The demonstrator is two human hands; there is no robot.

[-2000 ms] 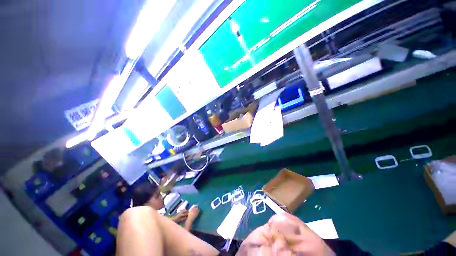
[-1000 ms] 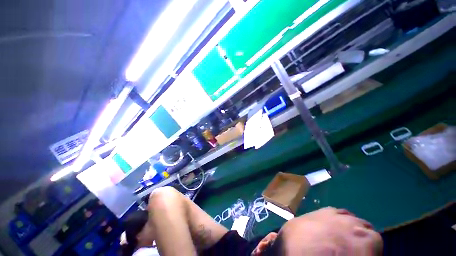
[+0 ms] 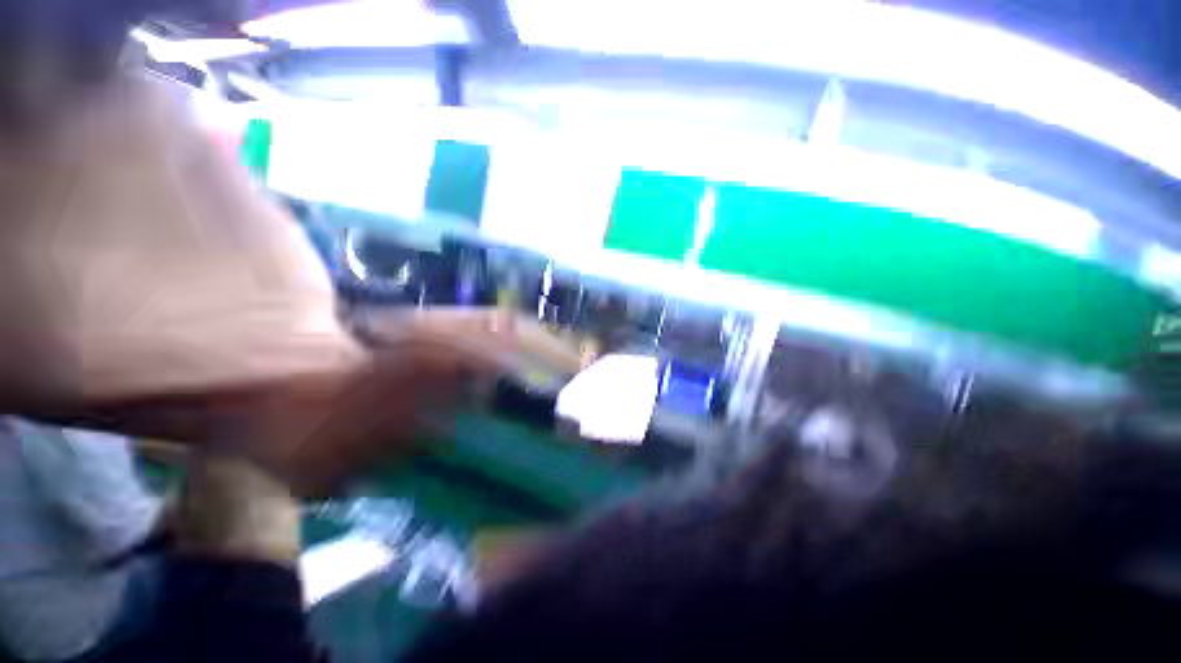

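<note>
The picture is strongly blurred. A large bare hand and forearm, apparently my left hand (image 3: 427, 376), fill the left side close to the camera. Its fingers point right, and I cannot tell whether they hold anything. A dark sleeve (image 3: 233, 609) shows below. My right hand cannot be made out. A white sheet (image 3: 343, 566) lies on the green bench (image 3: 389, 632) at lower left. Beside it is a blurred tangle of white frames or wires (image 3: 438, 570). A brown carton edge (image 3: 512, 554) shows to its right, mostly hidden.
A dark blurred mass (image 3: 803, 570), perhaps hair or cloth, covers the lower right. A shelf behind holds white paper (image 3: 611, 398) and a blue bin (image 3: 686, 390). A metal upright (image 3: 751, 369) stands beside the bin. A person's light clothing (image 3: 65, 531) shows at left.
The view has swung and become blurred. The bare arm now looms large at upper left, the hand at lower centre is gone, and a dark mass covers the right of the bench.
</note>
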